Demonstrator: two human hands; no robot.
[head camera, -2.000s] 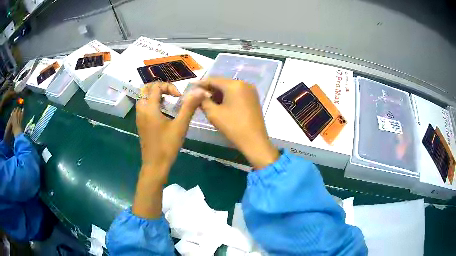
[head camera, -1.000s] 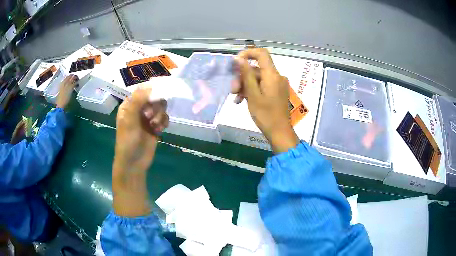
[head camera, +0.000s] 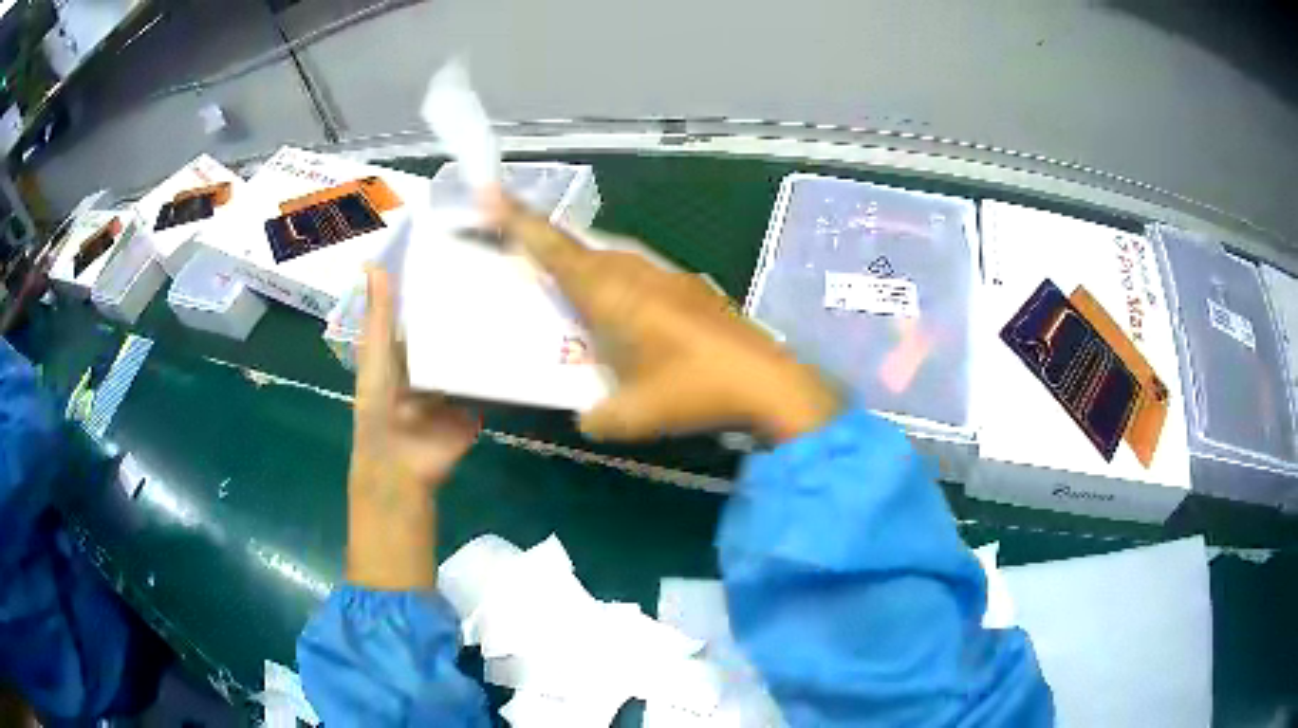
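A white box lid or box (head camera: 484, 306), blurred and tilted, is held between both hands above the bench; a bit of orange print shows on it. My left hand (head camera: 402, 427) grips its left side from below. My right hand (head camera: 662, 334) lies over its right side, fingers pointing left. A blurred white slip (head camera: 463, 121) stands up at the right fingertips; which hand holds it is unclear. A translucent-faced box base (head camera: 562, 185) is partly hidden behind. Right of the hands, a base (head camera: 868, 306) bears a barcode label (head camera: 871, 295).
Printed lids (head camera: 1089, 356) and bases stand in a row along the grey wall (head camera: 911, 71). White paper scraps (head camera: 562, 626) and a large white sheet (head camera: 1110, 640) lie on the near side. A person's blue sleeve (head camera: 50, 541) is at left, near a striped strip (head camera: 111, 384).
The box row right of my hands has shifted left. The lid near my right hand is no longer in the row; both hands now hold a white lid or box. The coworker's hands have left view.
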